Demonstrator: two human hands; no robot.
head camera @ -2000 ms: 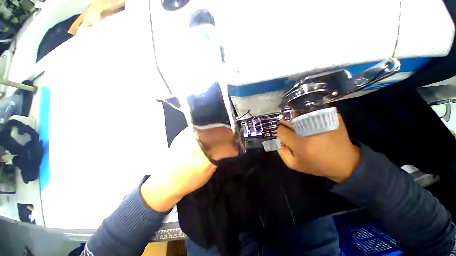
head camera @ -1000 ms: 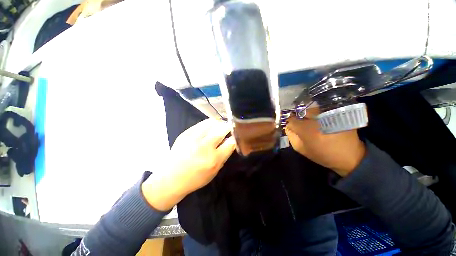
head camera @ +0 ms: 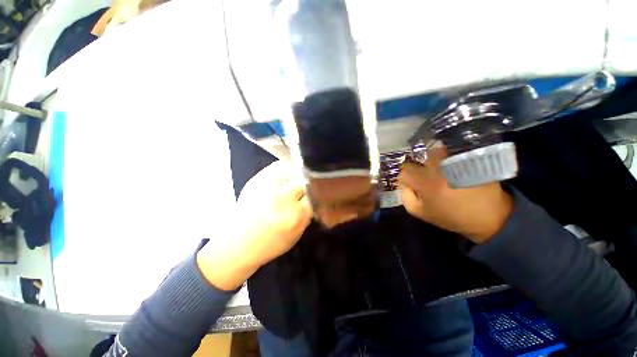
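Note:
Black fabric (head camera: 349, 265) lies under both hands, over the front table edge and toward the lap; a pointed corner shows left of the machine. My left hand (head camera: 262, 216) is on the fabric left of the needle area, its fingertips partly behind the shiny chrome strip (head camera: 328, 125). My right hand (head camera: 457, 202) is on the fabric right of the needle area, fingers bent, partly behind the ridged tension dial (head camera: 479, 165). Small metal parts (head camera: 392, 171) show between the hands. The needle point is hidden. Whether the fingers pinch the cloth or only press it is not clear.
The white machine head (head camera: 475, 42) with a blue stripe spans the top. A dark thread hangs at its left. The white table (head camera: 140, 174) has a blue strip at its left edge. Dark scraps (head camera: 28, 202) lie far left. A blue plastic basket (head camera: 513, 328) is low right.
Since one second ago the view has shifted slightly, and the chrome strip appears further left. Compared with two seconds ago, more of the fabric corner shows left of the machine and the left fingers are nearer the needle area.

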